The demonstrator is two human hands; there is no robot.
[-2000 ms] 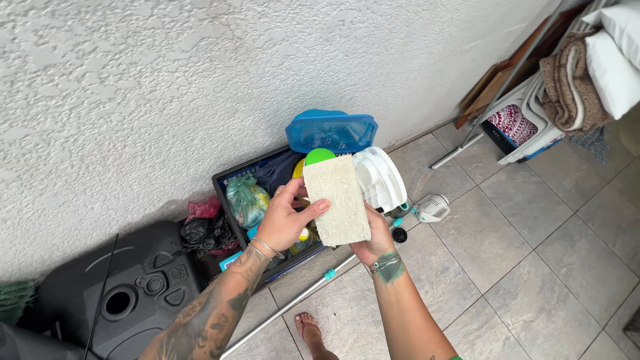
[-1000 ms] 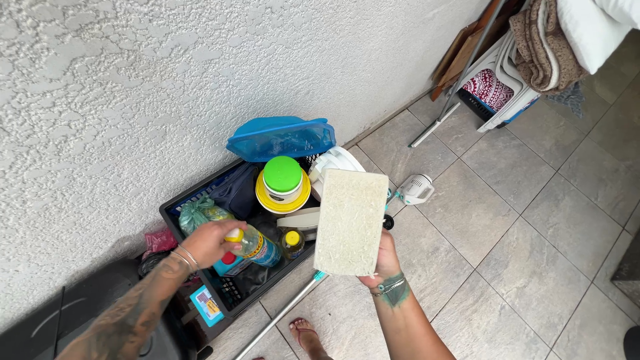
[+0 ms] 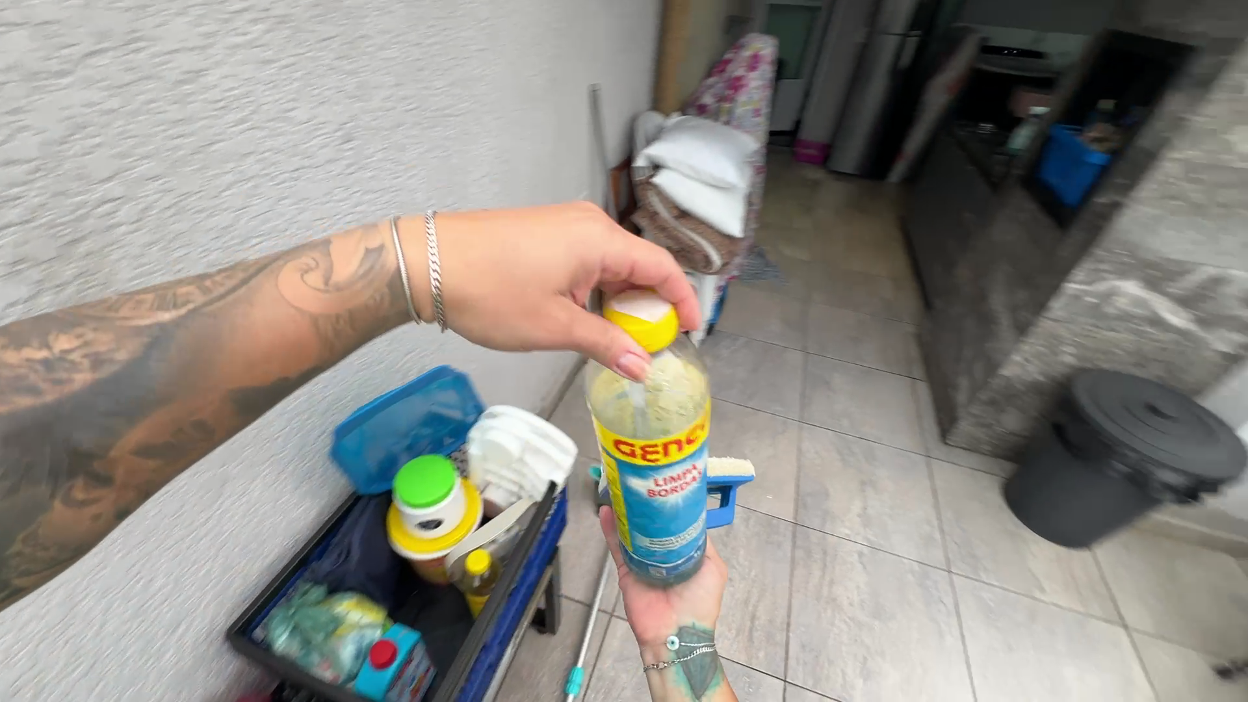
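Note:
My left hand [image 3: 575, 283] grips the yellow cap of a clear plastic bottle [image 3: 655, 468] with a blue and yellow Genco label. My right hand [image 3: 668, 585] is below, palm up, against the bottle's base. Behind the bottle shows a blue-handled scrub pad [image 3: 726, 487] with a pale, rough face; the bottle hides how the right hand holds it. To the lower left, a dark crate [image 3: 492, 614] holds a white tub with a green lid [image 3: 426, 487], a small yellow-capped bottle [image 3: 478, 575], a red-capped carton [image 3: 395, 663] and a blue plastic container [image 3: 405, 429].
A white textured wall [image 3: 292, 117] runs along the left. A pole with a teal joint [image 3: 575, 678] lies by the crate. Folded blankets and pillows [image 3: 697, 175] are stacked farther off. A black lidded bin [image 3: 1121, 458] stands at the right on the tiled floor.
Two seconds ago both hands were on the pad; then my left hand took the bottle at the crate. The bottle is now raised in front of me, over my right hand. The view has swung up.

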